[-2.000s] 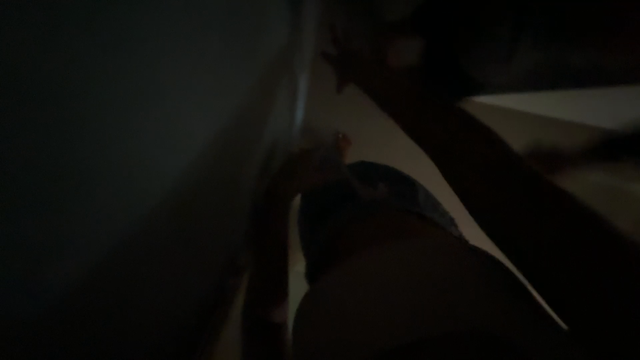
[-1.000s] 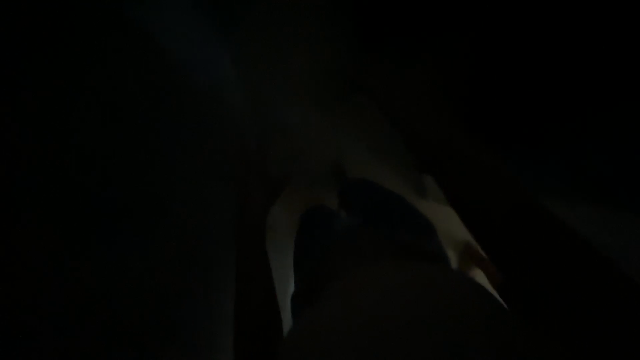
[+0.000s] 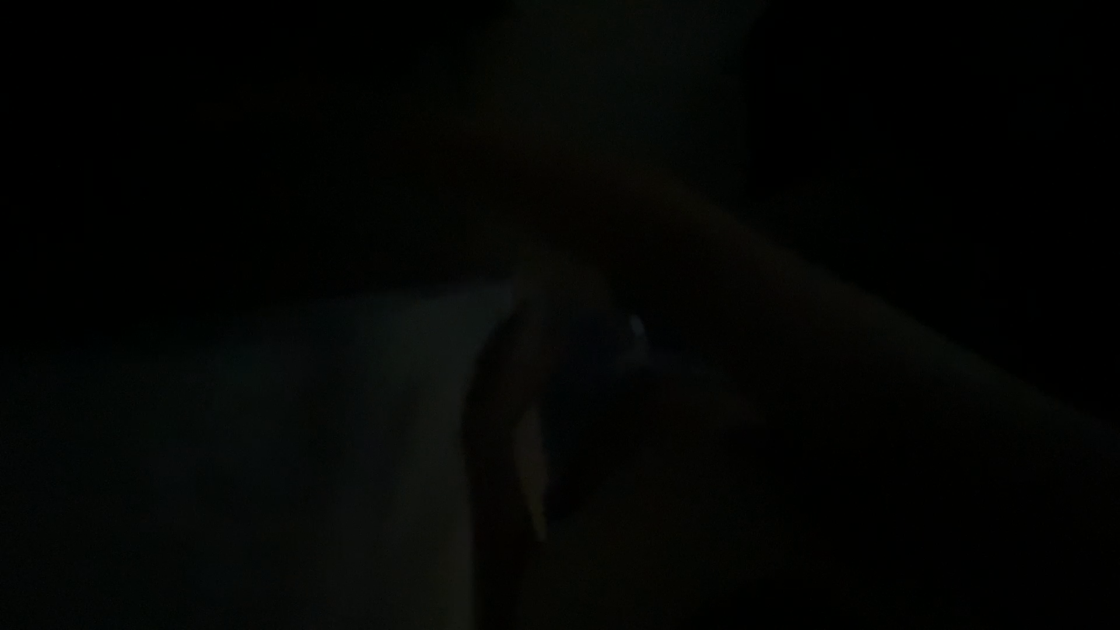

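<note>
The head view is almost black, and little can be made out. My right forearm (image 3: 787,289) reaches from the right edge up and leftward across the middle as a dark shape; the hand at its end is lost in the dark. My left arm (image 3: 494,455) shows as a narrow dark band rising from the bottom edge, and its hand is too dim to tell. Between the arms is dark bluish clothing (image 3: 595,367) on my own body, with a small pale glint at its upper right. Whether either hand holds anything cannot be seen.
A faint greyish upright surface (image 3: 402,420), perhaps a door or a wall, fills the lower left, with a slanting top edge. A dim greenish-grey patch (image 3: 612,70) lies at the top middle. Everything else is too dark to name.
The scene has grown much darker since two seconds ago. My right arm now reaches farther left across the view, which has itself shifted.
</note>
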